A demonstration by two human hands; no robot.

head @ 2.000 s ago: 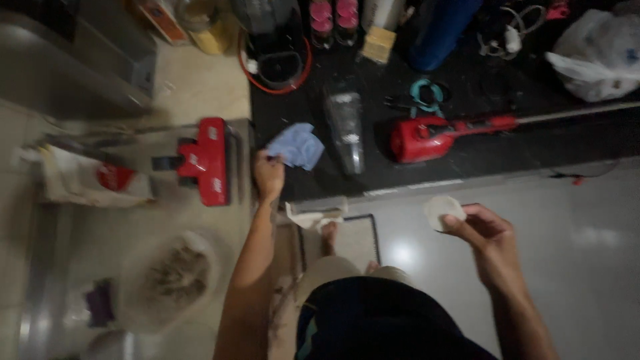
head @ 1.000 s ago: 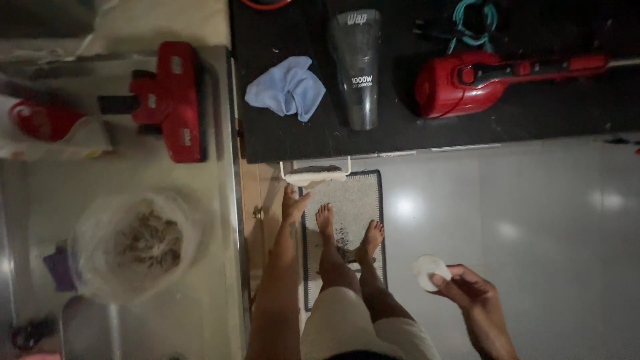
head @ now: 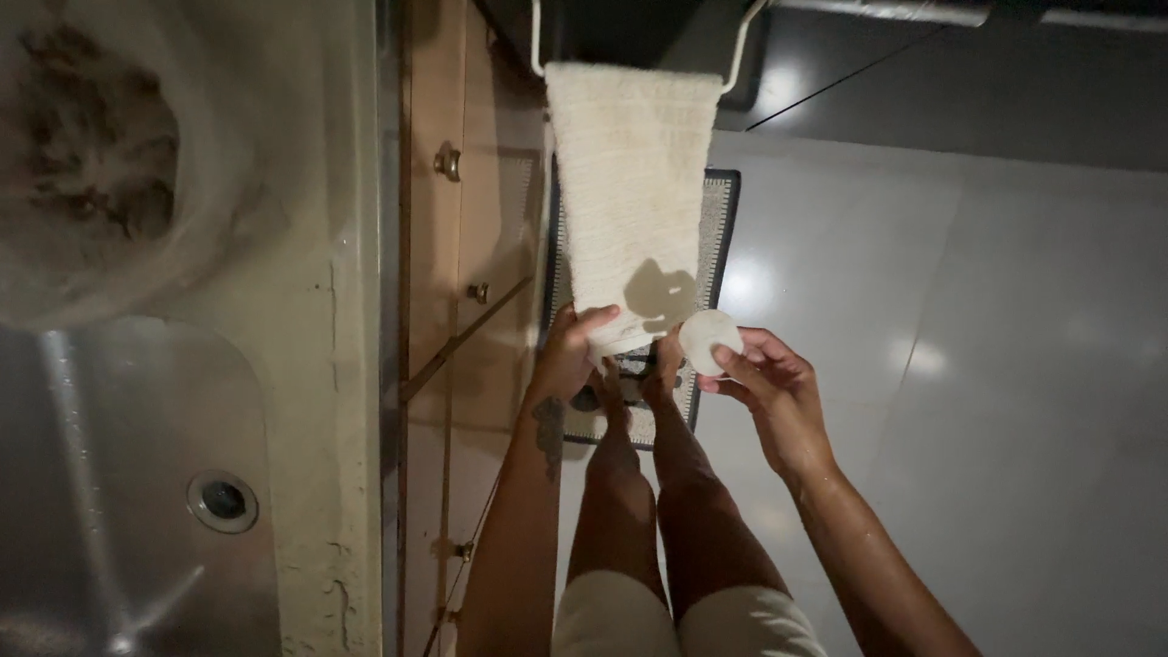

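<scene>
A cream terry towel (head: 634, 182) hangs from a white wire rail (head: 744, 46). My left hand (head: 570, 351) grips its lower left corner, the thumb lying over the front of the cloth. Between the thumb and fingers of my right hand (head: 766, 374) is a flat, round white disc (head: 710, 342); its material cannot be told. The disc is close to the towel's lower right corner, and a shadow of the hand falls on the cloth.
On the left runs a metal sink counter (head: 319, 411) with a drain (head: 223, 501) and a bag-lined container (head: 210, 182) of dark scraps. Wooden cabinet doors (head: 433, 237) with knobs lie beside the towel. Below are a bordered floor mat (head: 721, 219) and my bare feet.
My left hand was at a blue cloth on the dark counter, then near the hanging towel, and now holds the towel's corner. My right hand keeps the disc, now close to the towel. The view has shifted greatly.
</scene>
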